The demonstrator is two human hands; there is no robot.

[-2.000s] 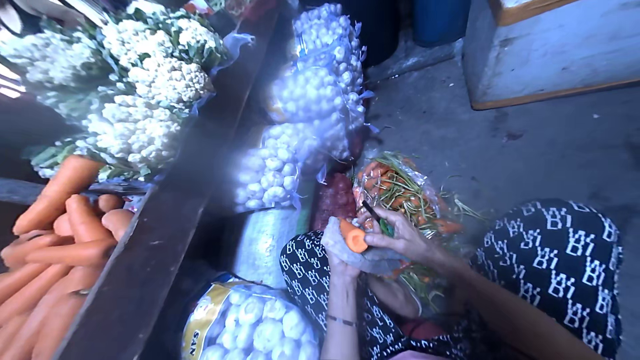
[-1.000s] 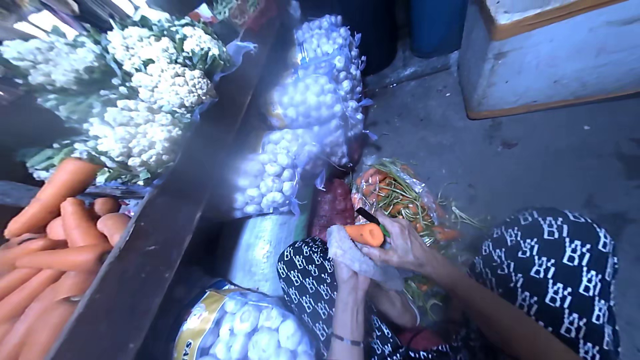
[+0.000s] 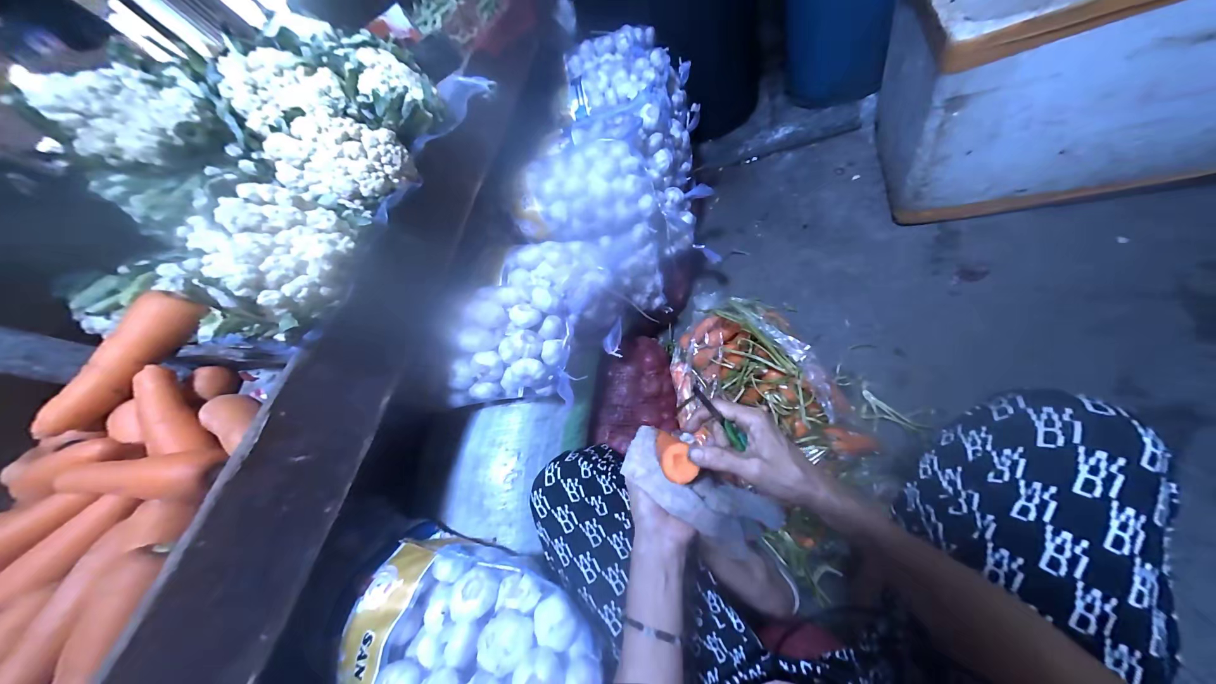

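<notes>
A whitish cloth (image 3: 731,508) lies in my left hand (image 3: 655,503), which holds a carrot (image 3: 680,463) with its cut, round end turned toward me. My right hand (image 3: 765,456) is closed around a small knife or peeler with a green and black handle (image 3: 734,434); its thumb is at the carrot's end. The tool's blade is hard to make out. Just beyond my hands, a clear plastic bag (image 3: 807,366) on the floor holds orange carrot pieces and green stalks.
At the left, a dark wooden ledge (image 3: 275,484) borders piled carrots (image 3: 142,475) and cauliflowers (image 3: 285,237). Net bags of garlic (image 3: 589,209) and a red net sack (image 3: 636,394) stand along it. Another garlic bag (image 3: 494,617) is near my knee. A white foam box (image 3: 1035,123) stands back right.
The carrot's cut end, turned to the right one second ago, now faces more toward me. My right hand has shifted a little around it.
</notes>
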